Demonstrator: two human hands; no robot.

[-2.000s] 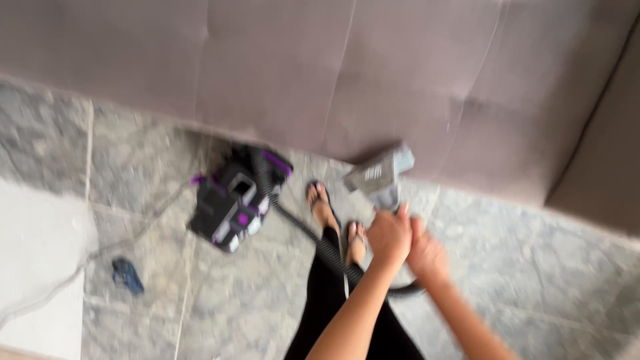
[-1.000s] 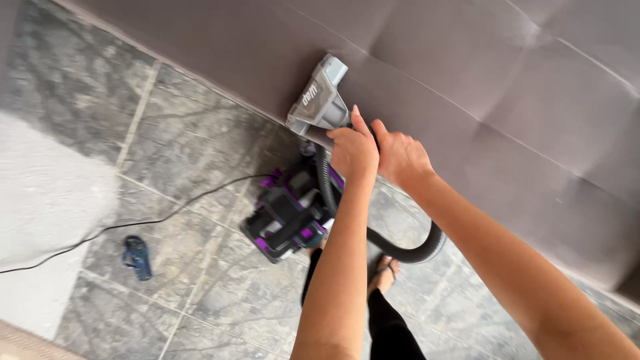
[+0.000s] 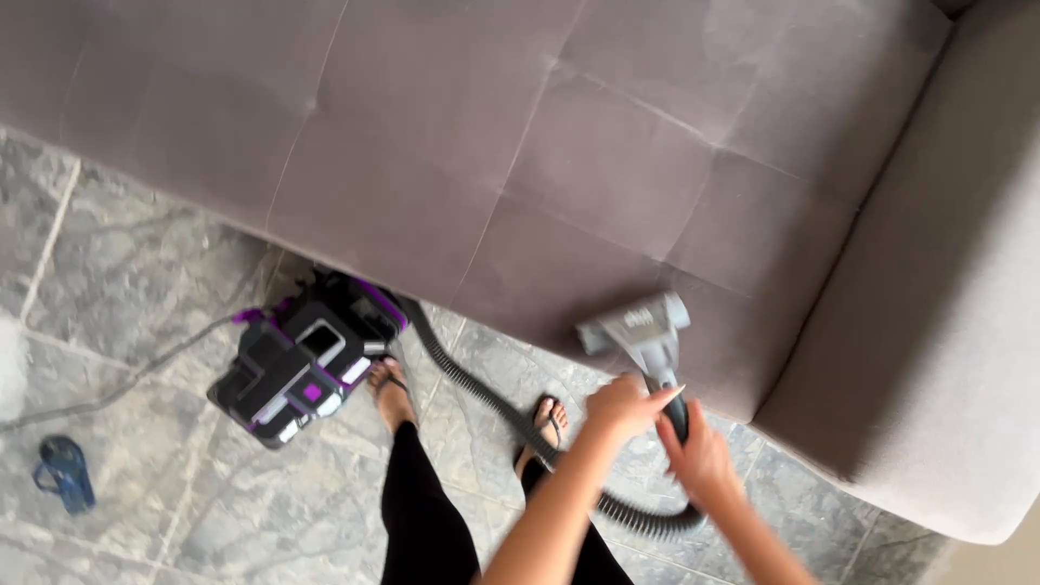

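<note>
A grey upholstery cleaner nozzle lies over the front edge of a grey-brown tufted sofa seat, near its right end. My left hand grips the neck of the nozzle, just below its wide head. Behind it, my right hand is closed round the dark handle. From the handle a black ribbed hose loops past my legs to a black and purple portable carpet cleaner, which stands on the floor against the sofa's front. Both hands are slightly blurred.
The sofa's armrest rises at the right. A power cord runs left from the machine across the grey floor tiles. One blue flip-flop lies at the lower left. My feet in sandals are beside the machine and the hose.
Both hands and the nozzle have moved right along the sofa, away from the machine, since one second ago. The view has swung right, showing the armrest.
</note>
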